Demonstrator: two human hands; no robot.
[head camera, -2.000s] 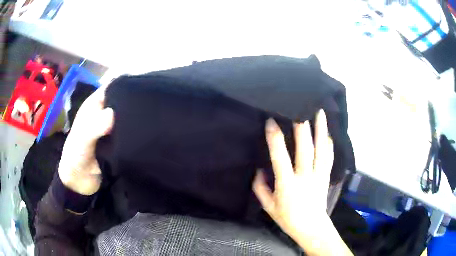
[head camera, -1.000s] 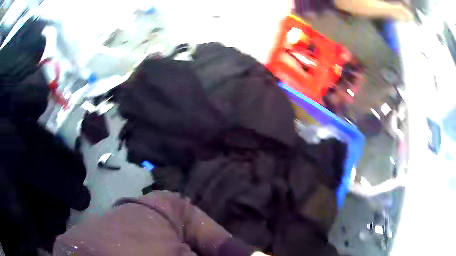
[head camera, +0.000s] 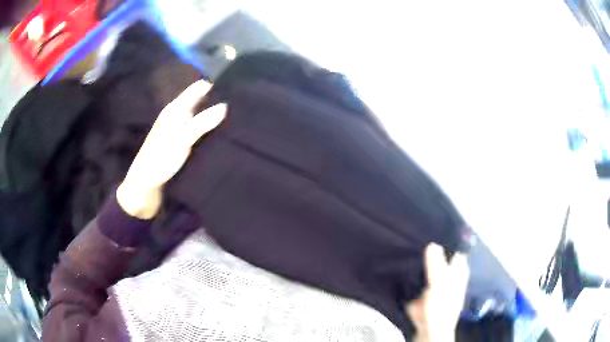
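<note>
A black cloth garment piece (head camera: 294, 180) is stretched between my two hands, over the table's front edge and the grey checked clothing on my lap. A long fold or seam runs along it. My left hand (head camera: 170, 143) holds its left end, thumb on top. My right hand (head camera: 438, 294) grips its lower right end; the fingers are partly blurred and the lower hand is cut off by the picture's edge. No snips show in either hand.
A heap of black cloth (head camera: 100, 127) lies at the left, partly over the blue crate (head camera: 150, 17). A red crate (head camera: 57, 30) is beyond it. The white table (head camera: 468, 100) stretches ahead. Dark looped scissors (head camera: 554, 267) lie blurred at the right.
The view swung left to the cloth heap and floor, then back. Both hands, out of clear view one second ago, now hold the cloth stretched; earlier my right hand lay spread on it.
</note>
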